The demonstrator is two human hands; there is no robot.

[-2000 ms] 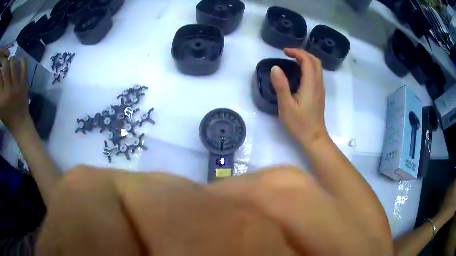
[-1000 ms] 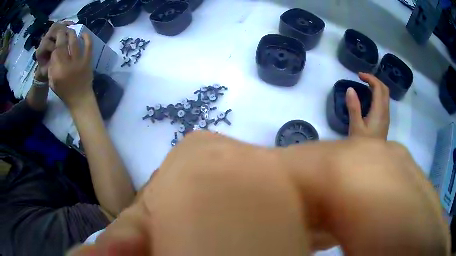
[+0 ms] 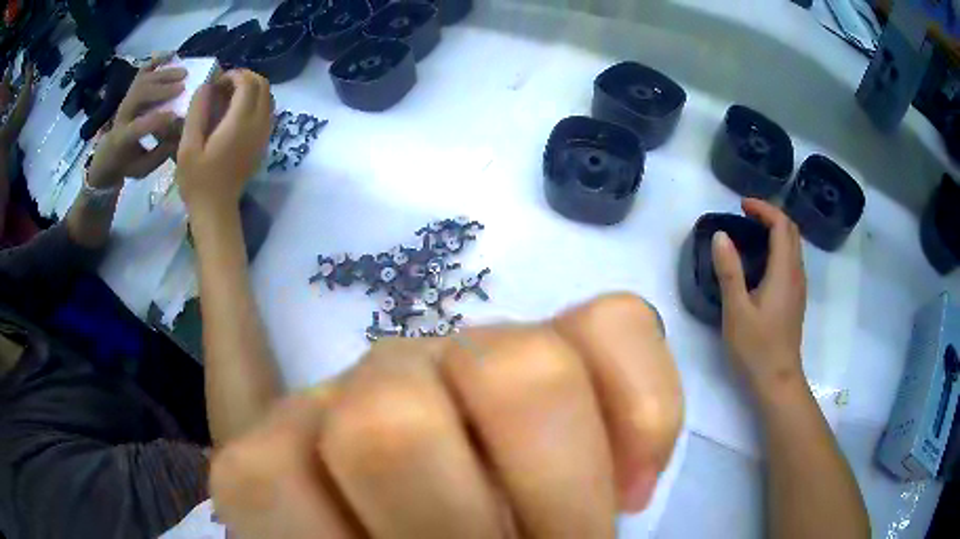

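Note:
My right hand [image 3: 766,295] is at a dark grey cup-shaped housing [image 3: 703,276] on the bench, right of centre. The thumb is inside its opening and the fingers are at its right wall. My left hand [image 3: 453,426] is a large, blurred fist close to the camera at bottom centre, knuckles up; whether it holds anything is hidden. A loose pile of small three-armed brackets [image 3: 392,274] with pale round centres lies beyond the fist. The handheld fan is not visible.
More cup housings stand beyond my right hand [image 3: 826,200], at upper centre [image 3: 595,174] and upper left [image 3: 374,74]. A light blue box [image 3: 926,395] stands at right. At left, a neighbour's hands [image 3: 221,137] hold a white box [image 3: 190,90].
The view has swung left. The fan, seen earlier at centre, is out of sight. The close blurred shape now shows as my left fist. My right hand remains at the same housing.

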